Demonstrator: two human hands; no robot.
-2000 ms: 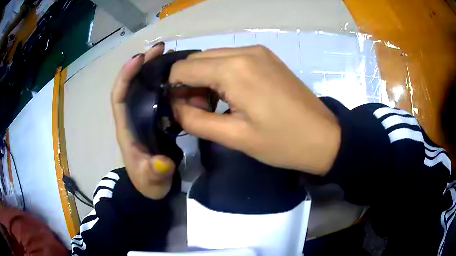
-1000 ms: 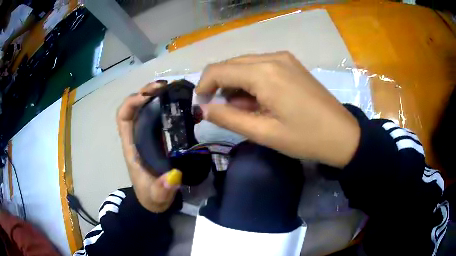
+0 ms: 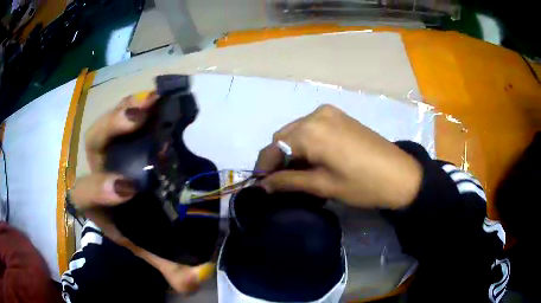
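Observation:
My left hand point(image 3: 118, 154) holds the black curved rear cover point(image 3: 133, 163) by its outer side, its open side turned right. A blurred circuit board point(image 3: 169, 177) shows inside it, with a white plug and a blue plug point(image 3: 182, 211) at its lower part. Thin coloured wires point(image 3: 213, 192) run from there to the camera body point(image 3: 285, 242), black above and white below, at the bottom centre. My right hand point(image 3: 332, 160) pinches the wires at the top of the body. A small white wrap point(image 3: 284, 148) is on one of its fingers.
A white plastic-covered sheet point(image 3: 255, 109) lies under the work on a beige bench edged with orange-brown tape point(image 3: 74, 171). Clear trays point(image 3: 362, 10) show blurred at the far side. A person's reddish sleeve point(image 3: 24, 266) is at the lower left edge.
The cover has moved left and down and turned, with my left fingers now spread around it. My right hand has moved down from beside the cover to the wires at the body.

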